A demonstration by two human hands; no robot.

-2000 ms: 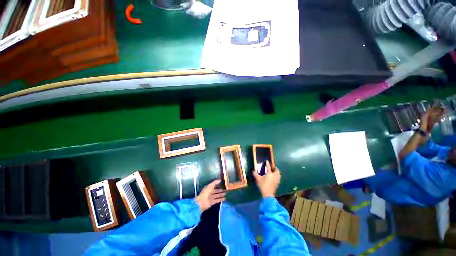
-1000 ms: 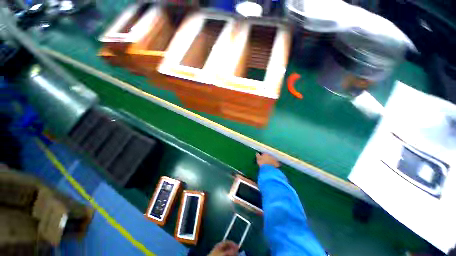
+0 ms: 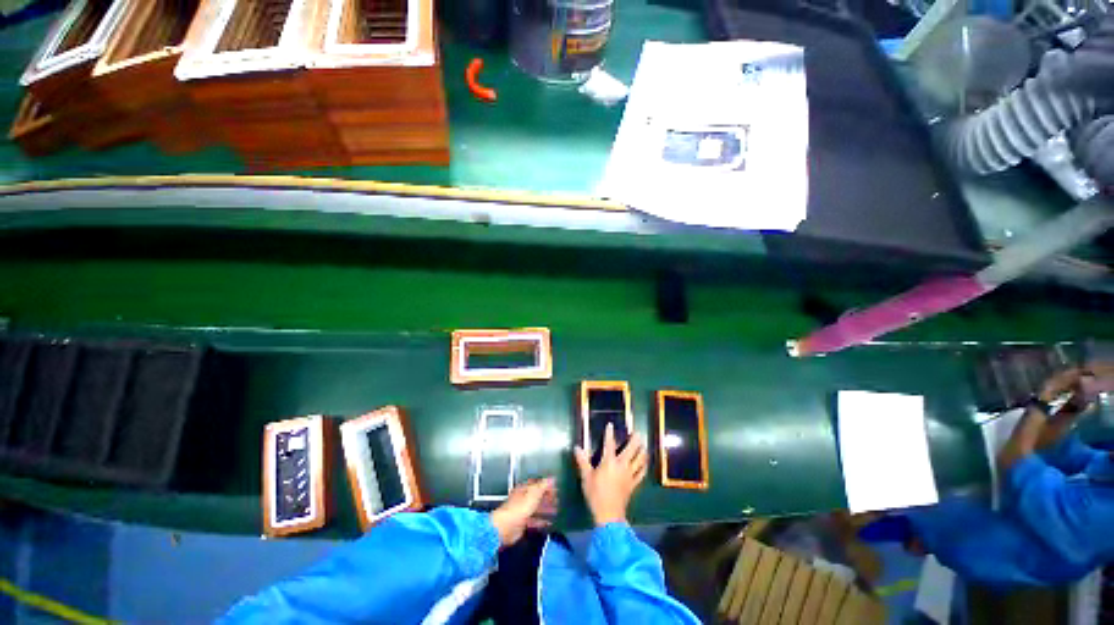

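Several wood-look housings lie on the green bench. My right hand (image 3: 615,476) rests with spread fingers on the lower end of an upright-lying housing with a black panel (image 3: 606,407) inside. Another housing with a glossy black panel (image 3: 683,440) lies just right of it. My left hand (image 3: 525,509) is empty and slightly blurred, left of my right hand. A thin silver-white frame (image 3: 497,454) lies above it. An open, pale-rimmed housing (image 3: 501,376) lies sideways behind. At left are a housing with a detailed dark module (image 3: 294,476) and a pale-rimmed housing with a dark opening (image 3: 381,466).
A black blister tray (image 3: 98,409) is at far left. Housing stacks (image 3: 354,112), a product sheet (image 3: 715,153) and an orange item (image 3: 478,81) sit on the raised shelf. A pink-wrapped post (image 3: 892,314), white paper (image 3: 884,449) and another person's arm (image 3: 1038,433) are at right.
The view has swung right. My right hand has come back from the green strip to the middle housing, which was empty two seconds ago and now holds a black panel. My left hand has left the thin frame.
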